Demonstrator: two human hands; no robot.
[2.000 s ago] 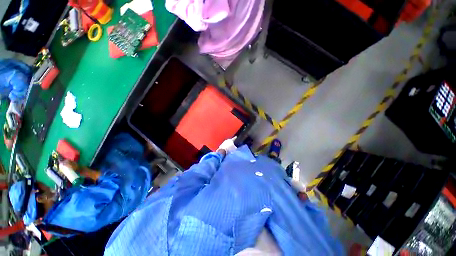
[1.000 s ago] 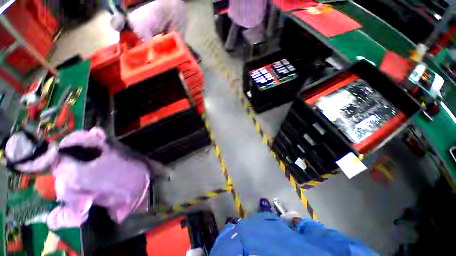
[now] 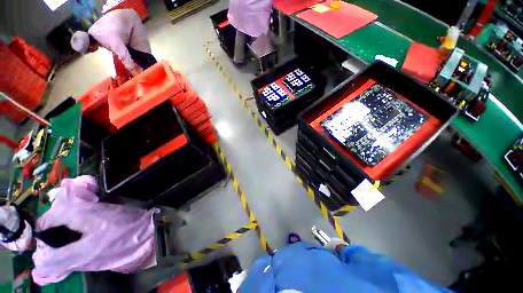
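My right hand [image 3: 334, 245], in a white glove, is small at the bottom centre beside my blue sleeve. It holds a slim pale object [image 3: 320, 233] with a dark edge; what it is cannot be told. My left hand [image 3: 237, 280], also gloved in white, is at the bottom edge, partly cut off and blurred. It is beside a black tote [image 3: 217, 273] with a red liner sheet [image 3: 175, 284]; its grip cannot be told. Ahead to the right, a stack of black totes [image 3: 321, 153] bears a large circuit board [image 3: 375, 123] on a red liner in the top one.
A paper label [image 3: 367, 194] hangs from the stack. A smaller black tote [image 3: 275, 117] holds boards. Black totes [image 3: 166, 183] and red bins [image 3: 143, 94] stand left. A green bench [image 3: 355, 51] runs along the right. A person in pink [image 3: 94, 229] sits left; others are farther off.
The view has swung from the green bench and red-lined tote to the striped aisle. In the last second, the tote stack has come nearer the centre. The pale object has stayed in my right hand.
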